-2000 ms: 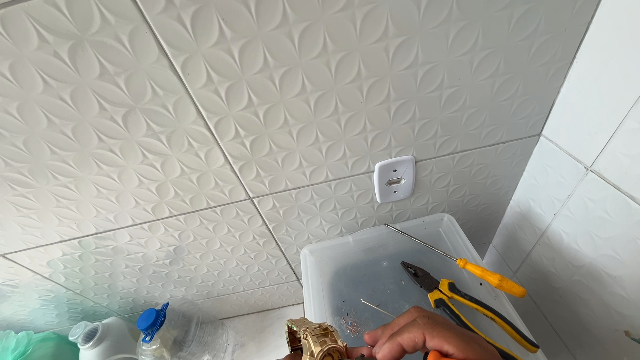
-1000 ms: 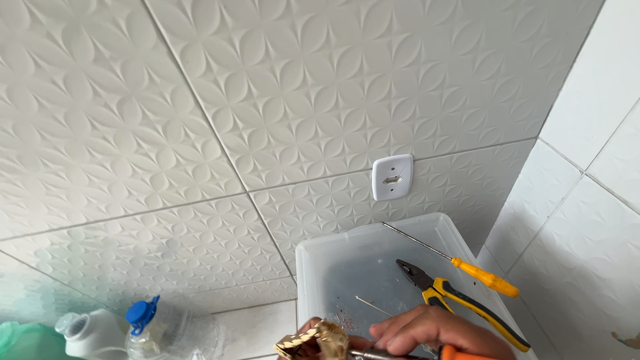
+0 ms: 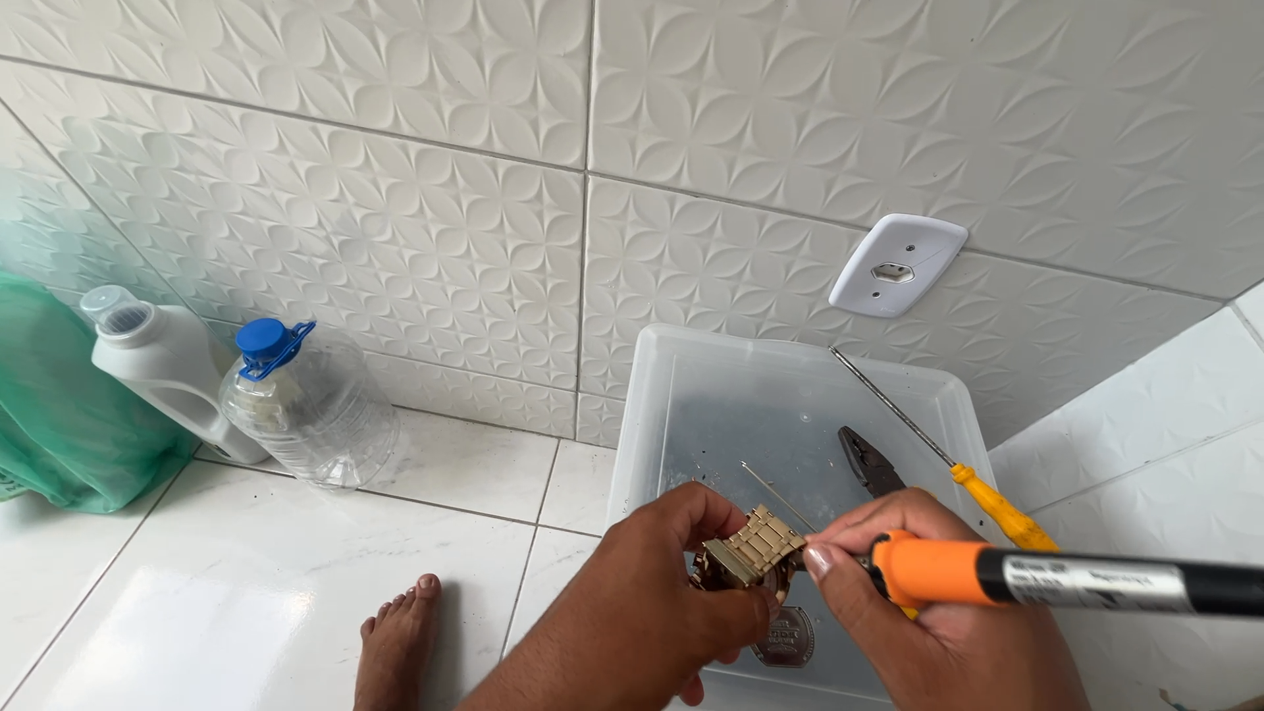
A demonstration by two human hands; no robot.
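My left hand (image 3: 662,573) grips a gold-coloured metal watch (image 3: 755,548) by its link bracelet, above a translucent plastic lid or box (image 3: 711,405). My right hand (image 3: 918,602) holds an orange and black handled tool (image 3: 938,573), probably a soldering iron, with its front end at the bracelet's edge; the fingers hide its tip. Below the watch lies a metal case back (image 3: 785,637) bearing writing. A thin metal rod (image 3: 775,494) rests just behind the hands. Pliers (image 3: 869,462) lie beyond my right hand, their handles mostly hidden. A screwdriver with a yellow handle (image 3: 1002,509) lies farther right.
A wall socket (image 3: 899,267) is above the plastic surface. On the tiled floor at left stand a clear plastic bottle with a blue cap (image 3: 321,415), a white jug (image 3: 173,370) and a green plastic bag (image 3: 69,405). A bare foot (image 3: 400,637) is at the lower left.
The view has shifted, bringing the floor, a foot and more of both hands into sight. The orange-handled tool shows much more of its length, and the bracelet is now turned with its links upward.
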